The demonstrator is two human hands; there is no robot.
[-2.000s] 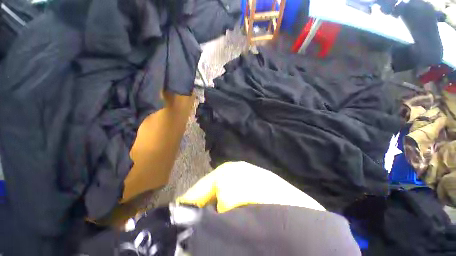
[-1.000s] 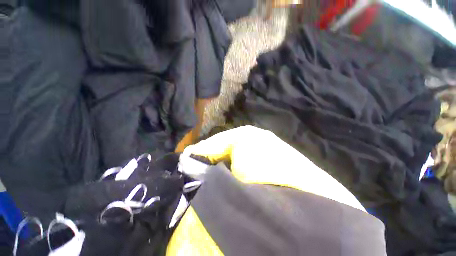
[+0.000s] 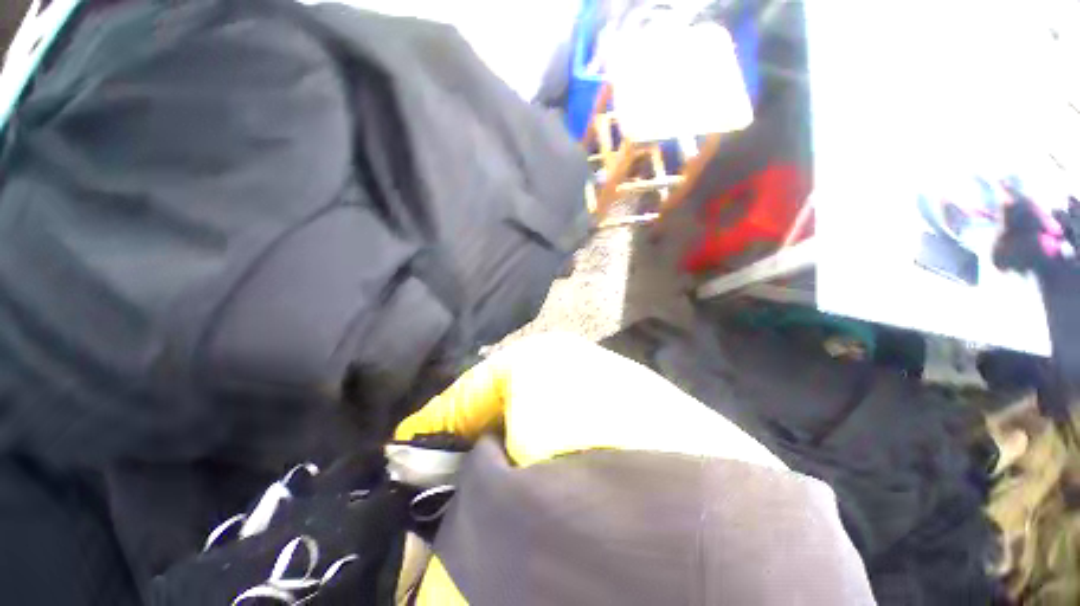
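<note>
Black garments with white loops and strips [image 3: 270, 509] lie bunched at the bottom left. My right hand [image 3: 456, 408], yellow-toned and blurred, reaches in from the lower right, its arm pale yellow and grey. Its fingers are closed on the edge of the black cloth, beside a white strip [image 3: 426, 463]. The fingertips are partly hidden. My left hand cannot be made out; a small yellow patch at the bottom edge, below the grey sleeve, is unclear.
A large dark garment heap [image 3: 272, 213] fills the left. More dark cloth [image 3: 876, 462] and tan garments [image 3: 1033, 497] lie right. A white table [image 3: 900, 142] with dark items stands upper right. Behind are a wooden stool [image 3: 640, 189] and a red object [image 3: 752, 219].
The view has tilted up and shifted, showing more of the white table and stool. The dark heap at the left looks larger and closer. My right hand stays on the black cloth.
</note>
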